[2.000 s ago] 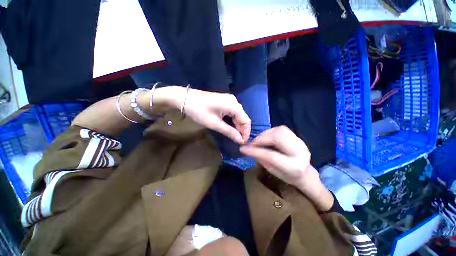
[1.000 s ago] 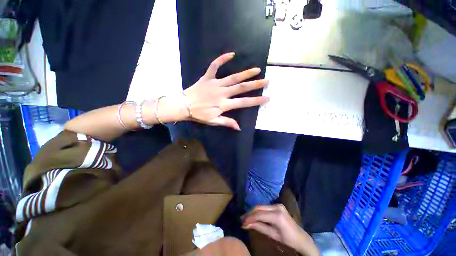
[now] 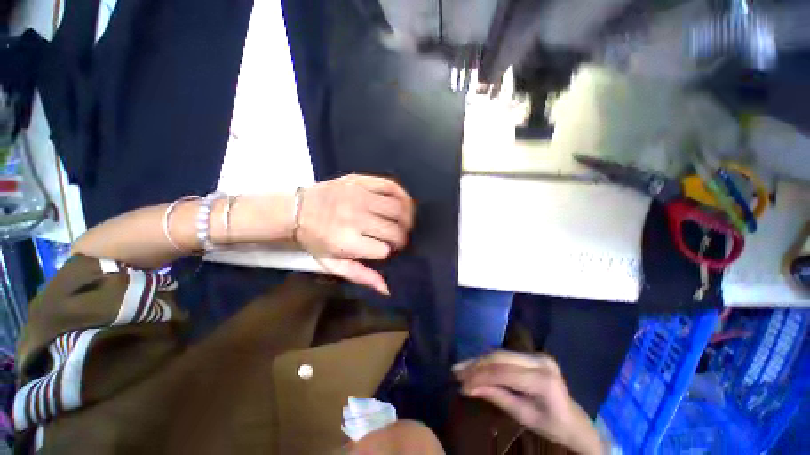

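A long dark fabric panel (image 3: 431, 240) runs from under the sewing machine head down over the table's front edge to the lap. My left hand (image 3: 360, 222), with bracelets at the wrist, lies on the panel with its fingers curled and thumb apart; whether it grips the cloth is unclear. My right hand (image 3: 524, 391) is low, with thumb and fingers closed at the panel's right edge near the lap. The blurred presser foot area (image 3: 460, 80) is at the panel's upper right edge.
Red-handled scissors (image 3: 706, 233) and a yellow-handled tool (image 3: 724, 191) lie on the white table (image 3: 551, 231) at right, over a dark cloth scrap (image 3: 662, 258). More dark garment pieces (image 3: 169, 107) lie left. A blue basket (image 3: 657, 382) is below right.
My left hand has gone from spread flat to curled fingers and moved slightly left and down. My right hand is slightly higher and farther right. The view has shifted, showing more of the machine head.
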